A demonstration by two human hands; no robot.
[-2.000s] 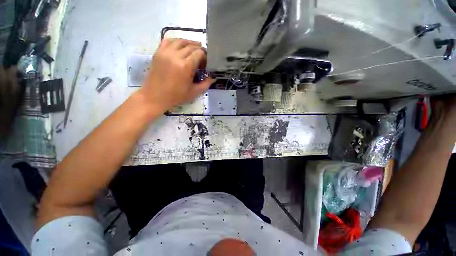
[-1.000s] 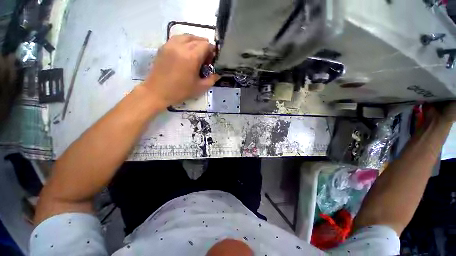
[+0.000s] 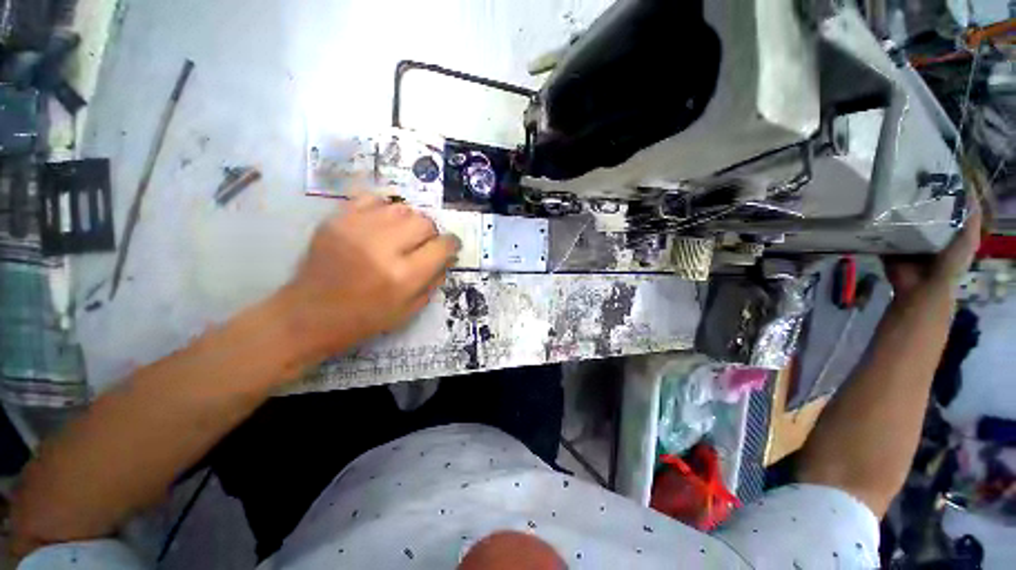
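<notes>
The off-white sewing machine head (image 3: 769,84) stands over the bed at the upper right. Two round shiny hook parts (image 3: 479,178) show in the dark bed opening, uncovered. A flat metal plate with small holes (image 3: 516,243) lies just below and right of them. My left hand (image 3: 379,262) is on the bed left of this plate, below the opening, fingers bent and slightly blurred; whether it holds anything is hidden. My right hand (image 3: 941,251) is at the far right end of the head, curled around its lower corner; its fingertips are hidden.
A thin rod (image 3: 153,173), a small metal fitting (image 3: 237,186) and a black slotted plate (image 3: 78,207) lie at left. A parts tray (image 3: 730,317) and red-handled tool (image 3: 847,282) are at right. A white bin (image 3: 637,434) with bags is below.
My left hand has moved down and left, off the hook area, uncovering the round parts. The view has shifted, and more of the head's right end and my right hand shows.
</notes>
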